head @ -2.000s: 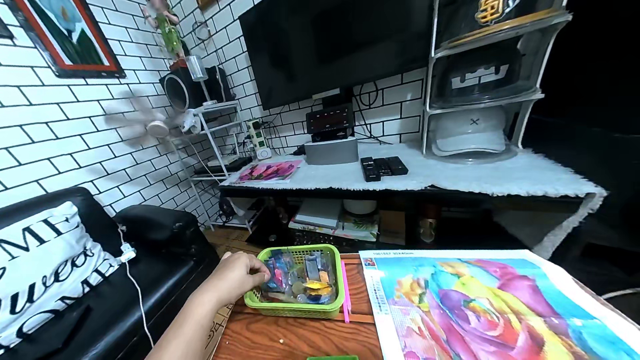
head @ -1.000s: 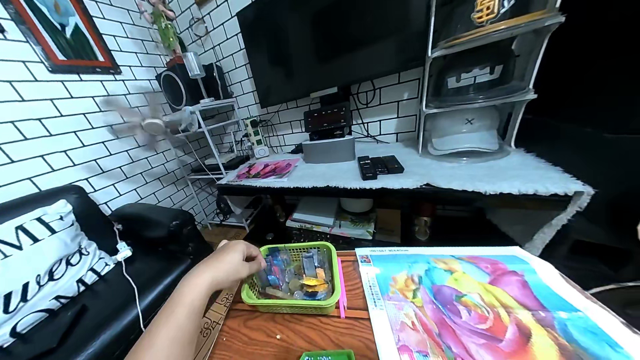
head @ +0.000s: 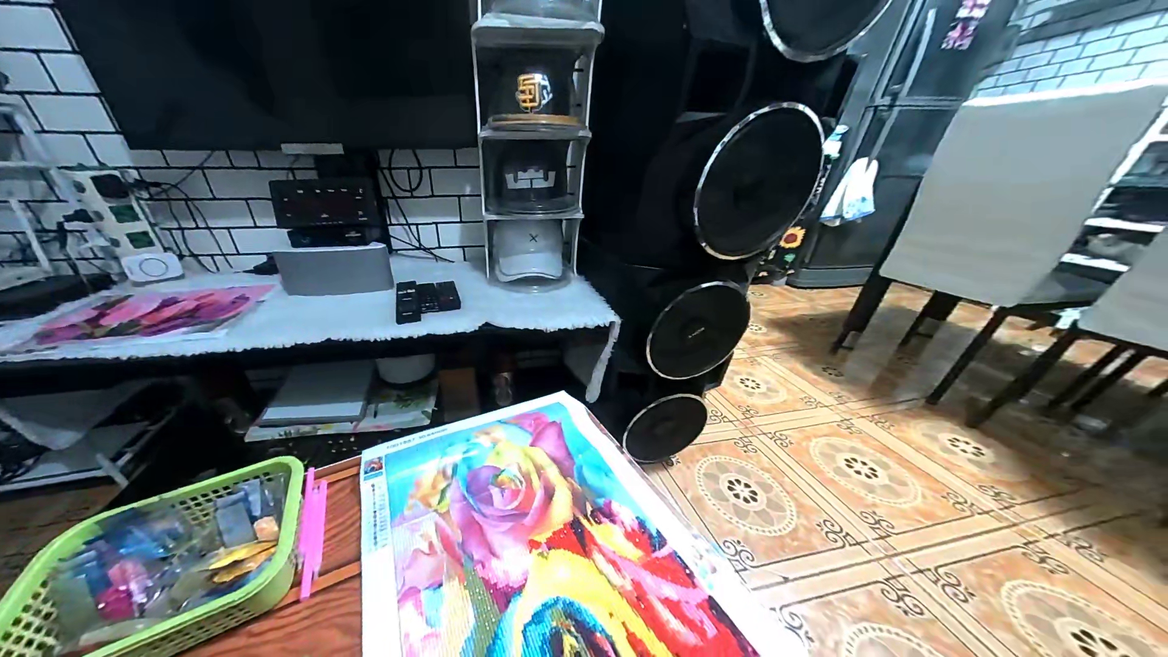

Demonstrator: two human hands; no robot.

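Neither my left hand nor my right hand shows in the head view now. A green plastic basket [head: 290, 511] at the lower left holds several small clear bags with coloured contents [head: 137, 575]. Right beside it, a pink pen-like tool [head: 312, 534] lies on the brown wooden table [head: 336, 584]. A diamond painting canvas [head: 511, 511] with multicoloured roses and a white border spreads over the table at the lower middle, its far right edge near the tiled floor.
Behind the table stands a console with a white fluffy cover [head: 511, 310], bearing remotes [head: 426, 299], a grey speaker [head: 334, 269] and stacked cap boxes [head: 534, 173]. Tall black speakers [head: 698, 328] rise to its right. Covered chairs [head: 1031, 192] stand on the patterned tile floor [head: 858, 465] at the right.
The view has swung far to the right. The hand that was at the basket's left rim in both earlier frames is out of view.
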